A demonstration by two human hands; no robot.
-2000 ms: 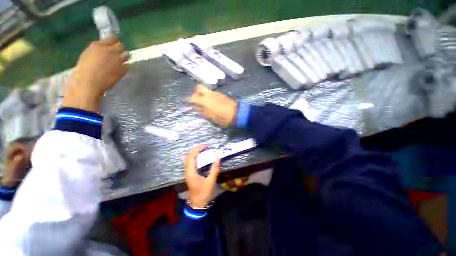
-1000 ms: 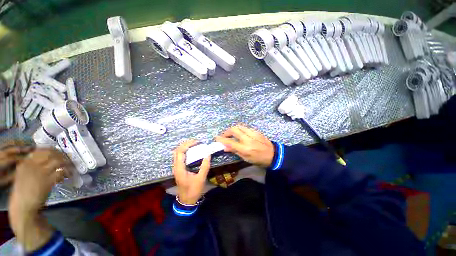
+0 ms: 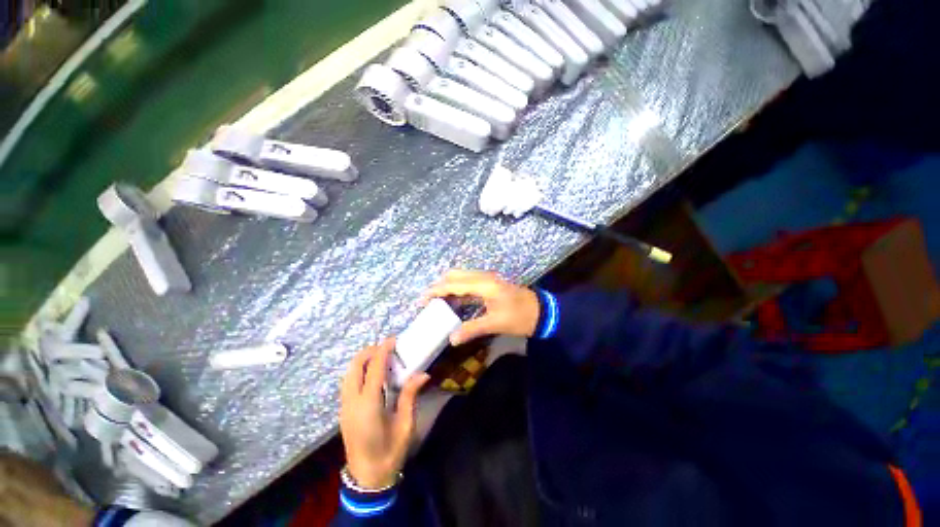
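Note:
A white handheld fan (image 3: pixel 427 336) is held between my two hands at the bench's near edge. Its flat handle faces up and a dark part of its head shows by my right fingers. My left hand (image 3: pixel 378 417) grips the lower-left end. My right hand (image 3: pixel 489 307) grips the upper-right end. A loose white handle cover (image 3: pixel 248 357) lies on the bubble wrap mat (image 3: pixel 340 242) to the left. A dark stick brush with a white lumpy tip (image 3: pixel 509 194) lies beyond my right hand, its pale yellow end over the near edge.
A slanting row of fans (image 3: pixel 448 118) and a group of three (image 3: pixel 253 187) lie by the green conveyor (image 3: pixel 206 62). One fan (image 3: pixel 147 242) lies alone. More fans (image 3: pixel 155 432) and loose handle parts (image 3: pixel 72 360) are at left, near another person's hand (image 3: pixel 41 496). A red stool (image 3: pixel 825 299) stands right.
The view has turned, so the bench now slants. My right hand came back from the far side to the held piece, which is now tilted more steeply. The neighbour's hand has moved towards the lower-left corner.

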